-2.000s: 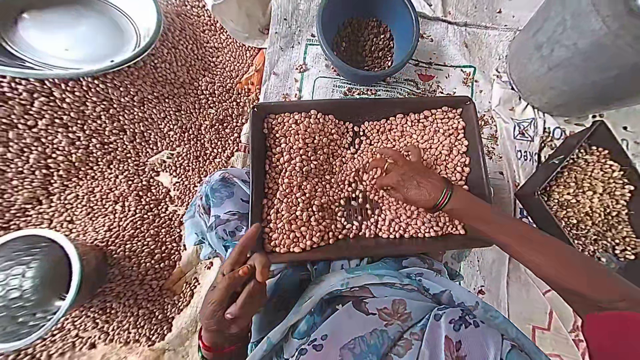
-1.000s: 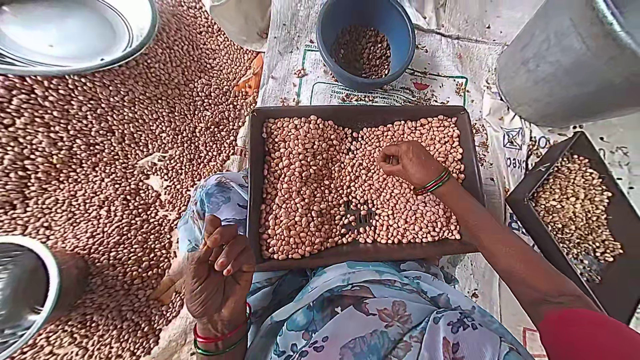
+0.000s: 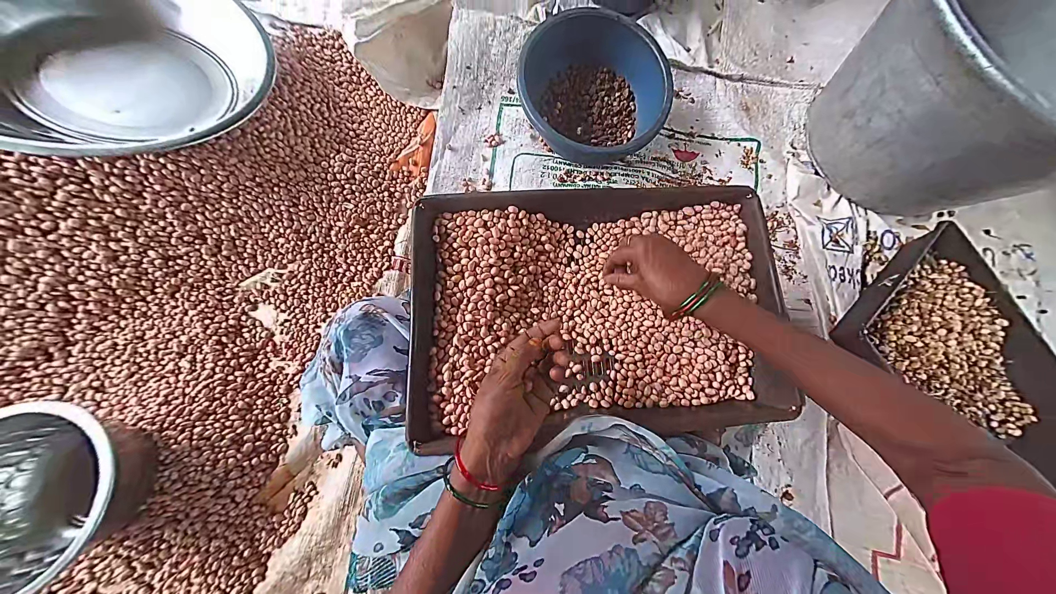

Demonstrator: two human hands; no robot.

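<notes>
A dark rectangular tray (image 3: 598, 196) rests on my lap, holding pinkish-brown nuts (image 3: 495, 272) that look like shelled peanuts. A patch of its slotted bottom shows near the front middle. Over the right half of the nuts is my right hand (image 3: 656, 272), thumb and fingertips drawn together; whether something small is between them cannot be seen. My left hand (image 3: 516, 392) hovers over the tray's front left part, palm turned up and fingers curled, with a small orange-brown bit visible at the fingertips.
A blue bowl (image 3: 536, 124) with dark bits stands behind the tray. Loose nuts (image 3: 198, 272) are heaped at the left, around a metal basin (image 3: 260, 82) and a metal vessel (image 3: 103, 462). A second dark tray (image 3: 1023, 363) of paler pieces and a large metal bucket (image 3: 899, 124) are on the right.
My left hand has moved from beside the tray's front left corner to over the nuts. My right hand remains over the right half, its fingers drawn closer together than two seconds ago.
</notes>
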